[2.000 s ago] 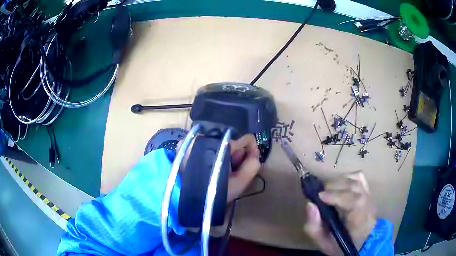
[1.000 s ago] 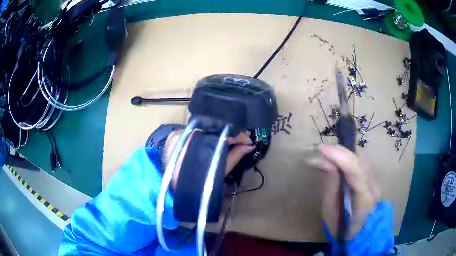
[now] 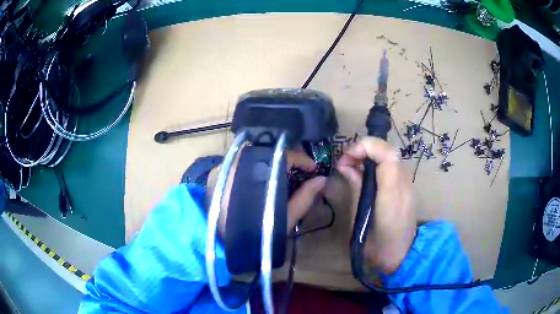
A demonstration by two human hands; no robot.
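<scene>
A black headset (image 3: 256,208) with silver hoops lies in front of me, its boom microphone (image 3: 193,131) out to the left. Its open ear cup shows a small green circuit board (image 3: 322,154). My left hand (image 3: 305,195) reaches under the headband and holds the ear cup beside the board, partly hidden by the headset. My right hand (image 3: 384,196) holds the black soldering iron (image 3: 376,122), its tip pointing away from me. The right fingertips are at the right side of the cup; whether they pinch a lead is too small to tell.
Wired small components (image 3: 423,144) lie on the cardboard mat (image 3: 202,61) at right. The iron stand (image 3: 514,80) with its sponge (image 3: 517,110) and green solder spool (image 3: 498,10) are at far right. More headsets (image 3: 86,73) are piled at left. The headset cable (image 3: 331,50) runs away.
My right hand has moved left to the ear cup, with the iron turned to point away from me. The headset has shifted slightly. My left fingers have spread at the board.
</scene>
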